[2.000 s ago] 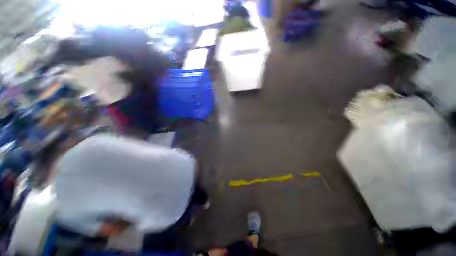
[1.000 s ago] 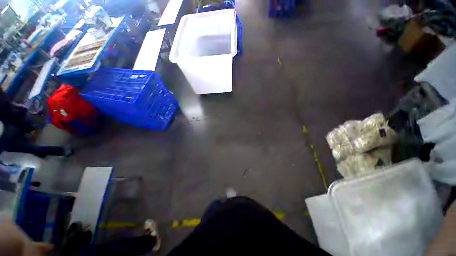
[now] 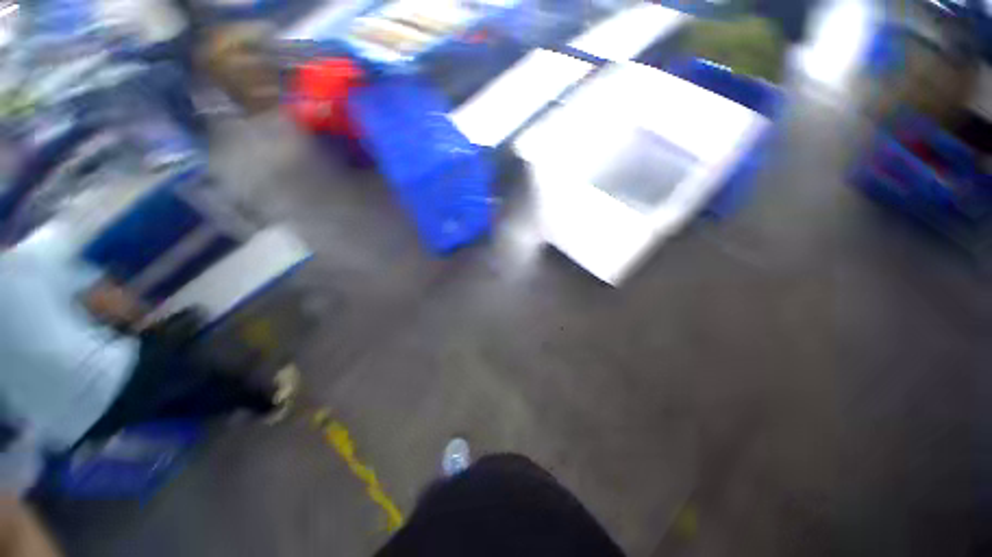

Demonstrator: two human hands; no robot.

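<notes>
A blurred skin-toned shape, apparently my left hand or forearm (image 3: 24, 531), is cut off at the bottom left corner; its fingers cannot be made out. My right hand is out of the picture. A dark-clothed leg or knee (image 3: 503, 511) rises at the bottom centre, with a light shoe tip (image 3: 457, 455) beyond it. A large white open bin (image 3: 593, 223) stands on the floor ahead. A blue slatted crate (image 3: 435, 180) stands to its left.
A seated person in a pale top (image 3: 54, 326) is at the left, by a blue-edged bench (image 3: 245, 277). A red bundle (image 3: 326, 96) lies beside the blue crate. Another blue crate (image 3: 925, 174) is at the upper right. Yellow tape (image 3: 354, 462) marks the floor.
The view has swung left and blurred. The bin and blue crate now sit further right, the seated person shows more, and the white bundles at the right have left the picture.
</notes>
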